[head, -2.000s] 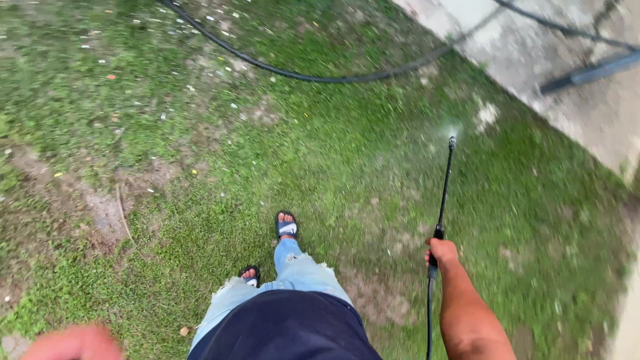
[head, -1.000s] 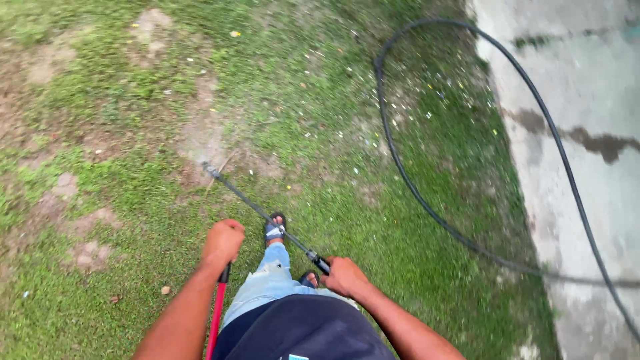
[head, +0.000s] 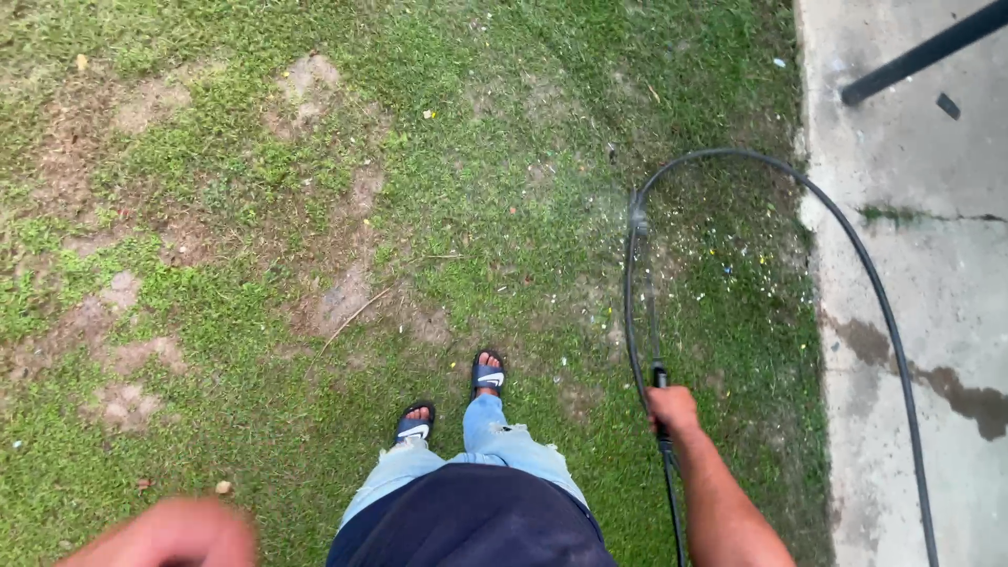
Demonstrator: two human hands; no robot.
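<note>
My right hand (head: 672, 409) is closed around the black handle of a pressure washer wand (head: 659, 374), right of my legs. The thin lance runs forward from it over the grass, with a faint spray near its tip. A black hose (head: 866, 260) loops past the lance and out over the concrete; another length runs back from the handle. My left hand (head: 193, 531) is blurred at the bottom left, apart from the wand, and its fingers do not show clearly.
Patchy grass (head: 472, 197) with bare soil and small pale scraps lies around my sandals (head: 488, 374). A thin dry stick (head: 354, 315) lies ahead of them. A concrete slab (head: 874, 441) borders the grass on the right, with a dark post (head: 921, 55) at the upper right.
The wand has swung from pointing forward-left to pointing straight ahead on my right. My left hand has moved outward to the lower left, and the red bar near it is out of view.
</note>
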